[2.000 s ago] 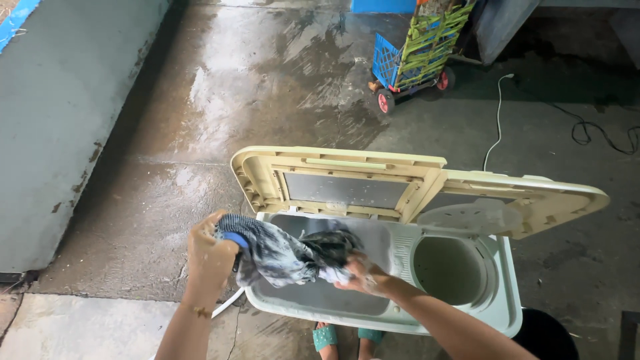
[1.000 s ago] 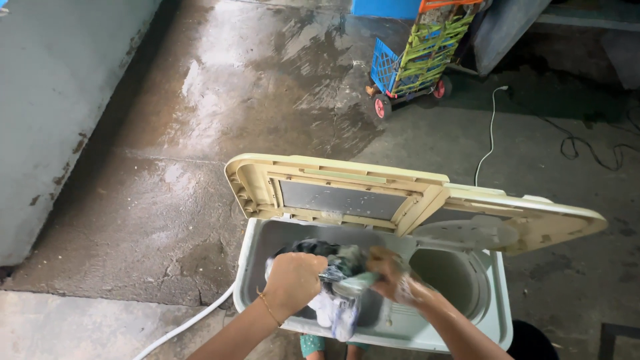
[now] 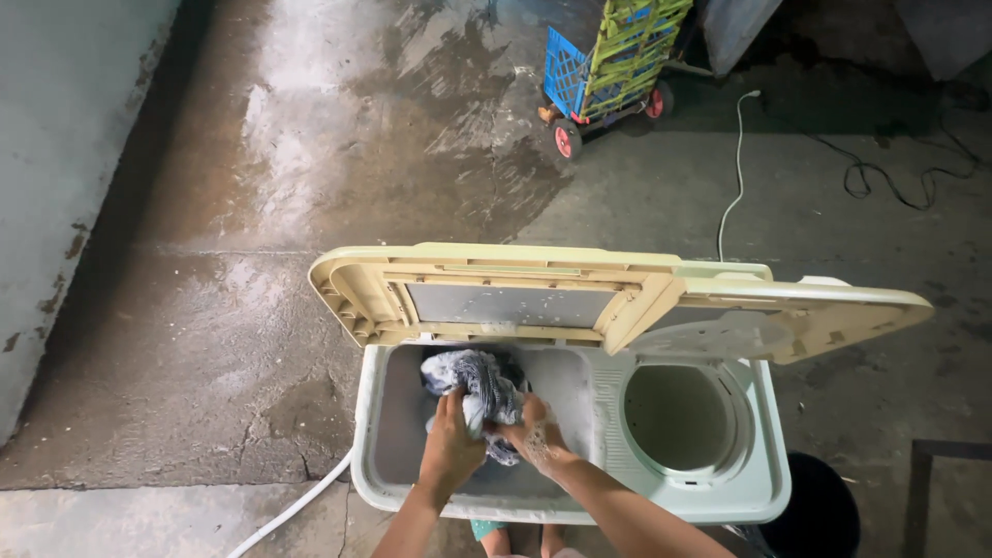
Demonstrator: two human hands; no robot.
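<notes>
Over the wash tub of a twin-tub washing machine (image 3: pixel 616 504), a bunched wet garment (image 3: pixel 484 380), grey, white and dark, is held between both hands. My left hand (image 3: pixel 453 442) grips its lower left side, fingers pointing up. On its right side is my right hand (image 3: pixel 535 434), with soap suds on the wrist and fingers partly hidden by the cloth. Both cream lids (image 3: pixel 496 260) stand raised behind the tubs. To the right, the round spin tub (image 3: pixel 682 418) is uncovered.
A pale hose (image 3: pixel 298 504) runs from the machine's left side. Behind are a wheeled cart (image 3: pixel 628 62) with a blue crate and a white plug cord (image 3: pixel 740 170). A black round container (image 3: pixel 814 504) stands at the right. Wet concrete floor (image 3: pixel 232 333) surrounds the machine; a low wall (image 3: pixel 70 155) is at left.
Two seconds ago the garment was stretched sideways between both hands above the tub's front; now it is bunched, with the hands closer together.
</notes>
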